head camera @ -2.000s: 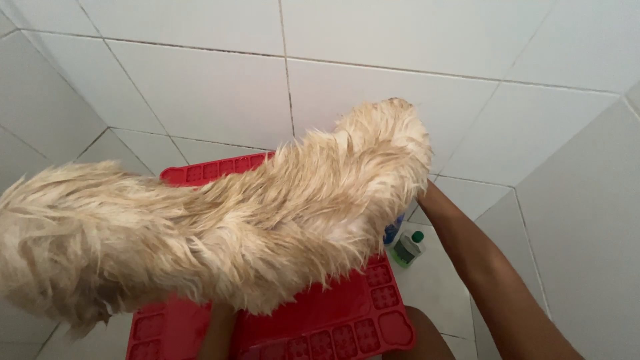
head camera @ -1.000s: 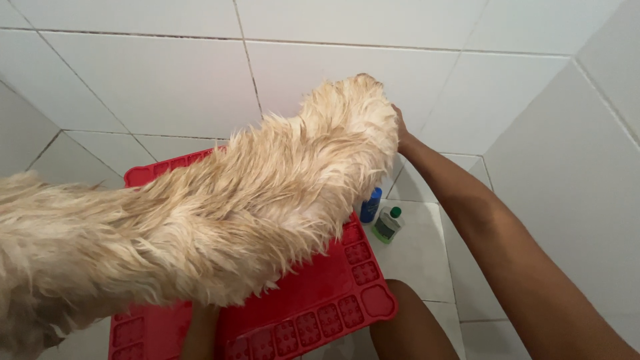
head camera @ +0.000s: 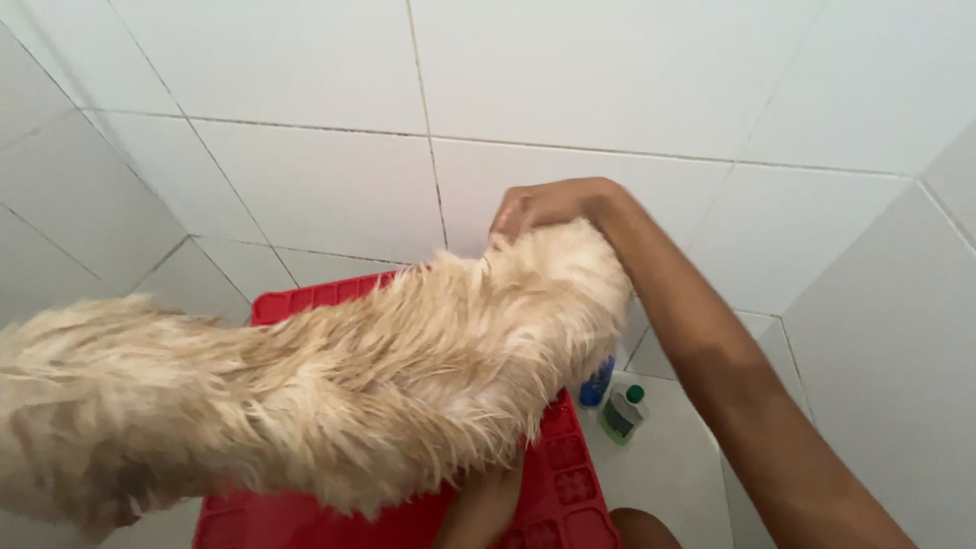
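A dog with wet, cream-coloured fur [head camera: 358,389] stands across a red plastic table [head camera: 564,457], its body running from the left edge to the centre. My right hand [head camera: 534,210] lies bent over the far side of the dog's rump, its fingertips partly in the fur. Under the near side of the belly, my left hand [head camera: 492,488] reaches in from below; its fingers are hidden by the fur. Whether either hand grips the dog does not show.
On the tiled floor right of the table stand a blue bottle [head camera: 596,381] and a clear bottle of green liquid with a green cap [head camera: 624,414]. White tiled walls [head camera: 579,76] close in behind and at both sides. My knee [head camera: 644,530] shows at the bottom.
My right hand, earlier mostly hidden behind the dog's rump, has come up and over its far side into view. The left forearm now shows farther right beneath the dog.
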